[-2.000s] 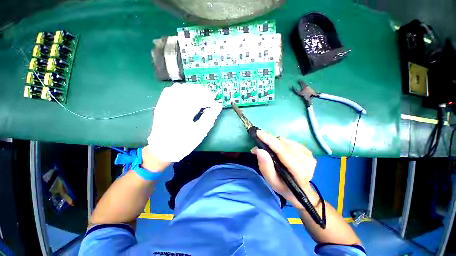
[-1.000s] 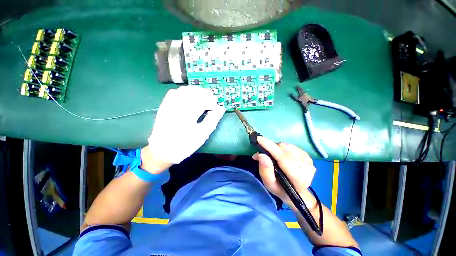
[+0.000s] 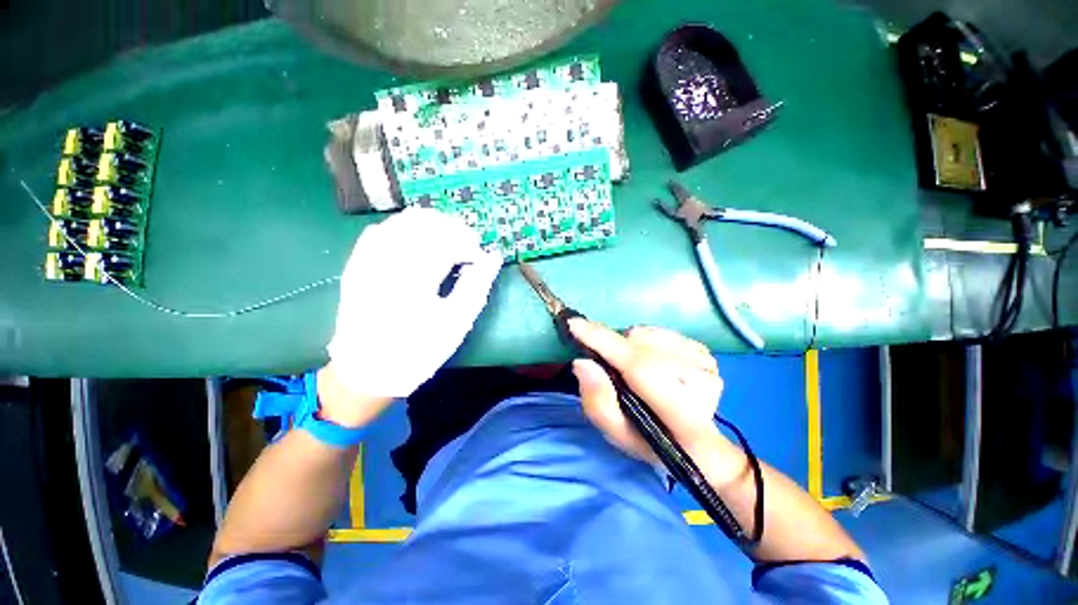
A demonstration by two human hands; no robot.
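The green and white PCB panel [image 3: 502,136] lies on a grey-brown support block [image 3: 345,162] whose banded left end sticks out. My left hand [image 3: 411,301], in a white glove with a dark spot, is at the panel's lower left edge; its fingertips meet thin solder wire [image 3: 236,314], which trails left across the mat. The fingers hide their grip. My bare right hand [image 3: 650,384] holds the black soldering iron [image 3: 644,420] like a pen, its brownish tip at the panel's lower edge close beside the glove's fingertips.
Diagonal cutters [image 3: 716,236] lie right of the panel, below a black dross tray [image 3: 702,101] with shiny specks. Populated boards [image 3: 104,203] are at the left. The fume hood [image 3: 437,26] hangs at the top. A black soldering station [image 3: 987,130] with cables is at the far right.
The view has shifted and tilted slightly, so the panel appears further left. Both hands keep their grips; the iron's tip remains by the panel's lower edge, a little closer to the glove.
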